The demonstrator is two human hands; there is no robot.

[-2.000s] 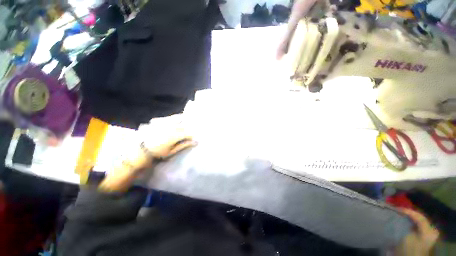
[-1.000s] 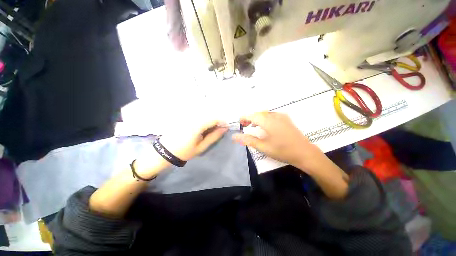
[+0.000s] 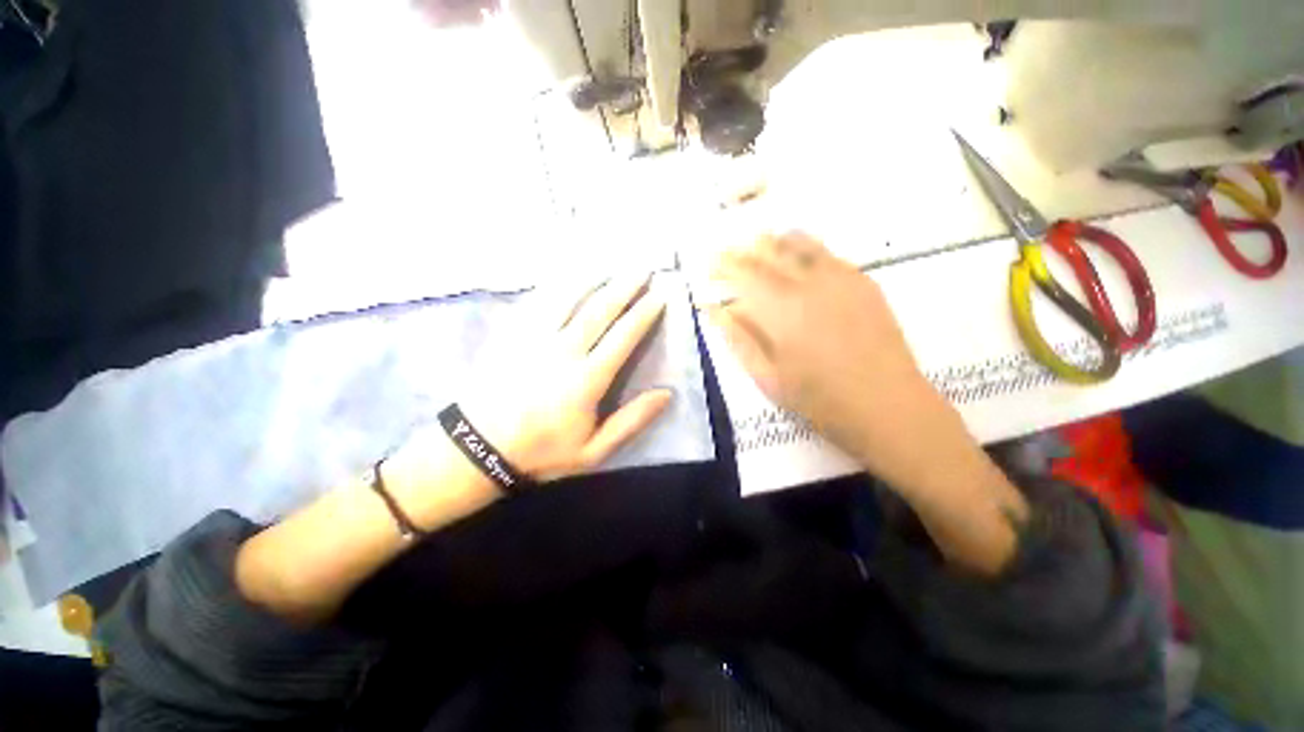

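Note:
A pale grey-blue facing strip lies along the front of the table, its right end below the sewing machine needle area. A dark edge shows along its right end. My left hand lies on the strip with fingers spread, palm down. My right hand is at the strip's upper right corner, fingers bent and close together. Glare washes out the fingertips, so whether they pinch the cloth cannot be told.
Scissors with red and yellow handles lie right of my right hand. Second scissors lie farther right. Black fabric is piled at the left. A printed scale runs along the front edge. Coloured cloth lies below at right.
The strip and both hands have moved up closer to the needle area. My left hand has spread flat on the strip. The view has shifted, and the machine head sits higher in it.

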